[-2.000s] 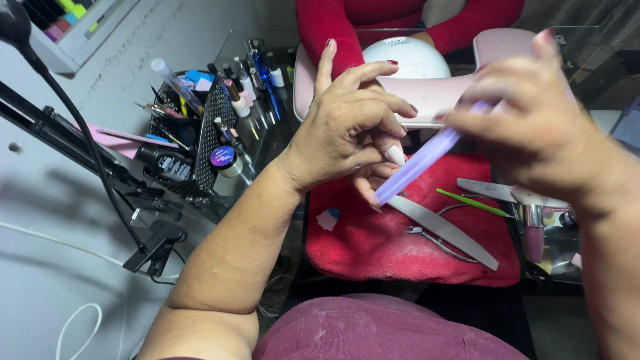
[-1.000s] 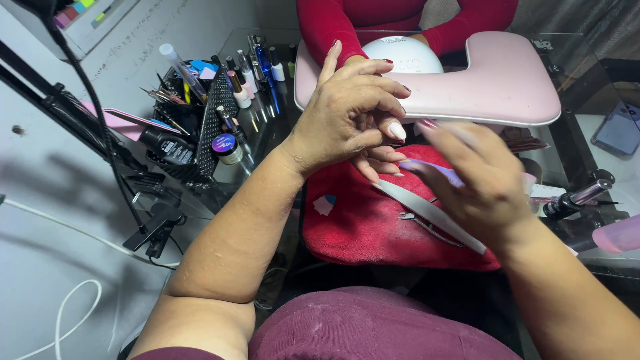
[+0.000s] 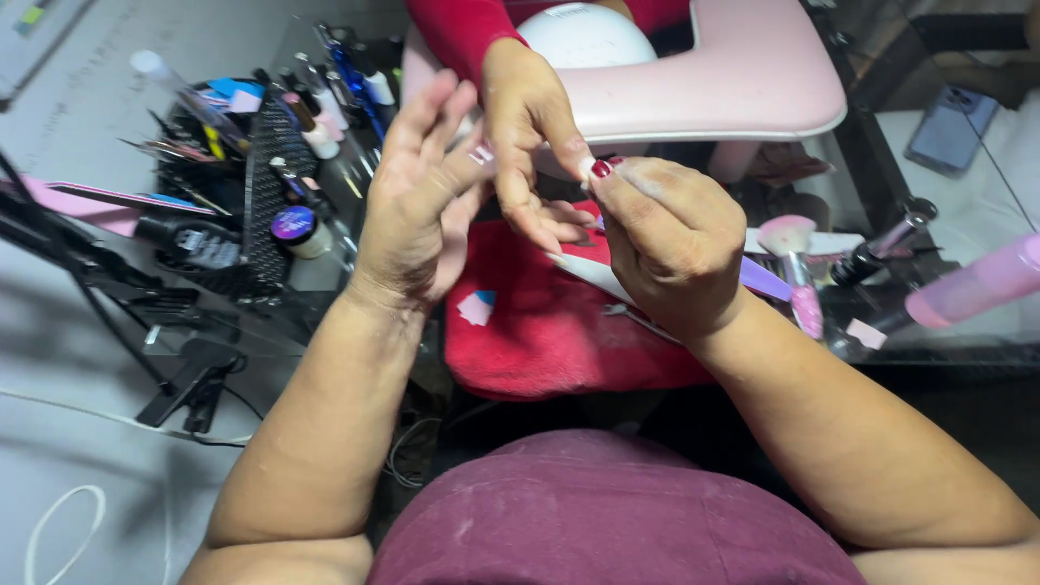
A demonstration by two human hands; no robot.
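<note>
My left hand [image 3: 426, 191] is raised with its fingers apart and nothing in it, beside another person's hand [image 3: 532, 138] that comes out of a red sleeve. My right hand [image 3: 674, 240] pinches the tip of that person's thumb [image 3: 573, 150] between thumb and fingers. Below lies a red towel [image 3: 528, 349] with a white nail file [image 3: 597, 276], metal nippers [image 3: 638, 319], partly covered, and a small pink and blue scrap [image 3: 478, 308]. A purple nail file [image 3: 764, 279] shows partly behind my right hand.
A pink armrest [image 3: 756, 89] and a white dome-shaped device [image 3: 585, 36] stand at the back. Bottles and a black mesh organizer [image 3: 268, 195] are at left. To the right are a pink-handled brush [image 3: 804, 301], a pink tube [image 3: 975, 284] and a phone [image 3: 951, 130].
My right hand has let go of the purple file and now grips the person's thumb. My left hand has opened and come away from the person's fingers. The view has shifted.
</note>
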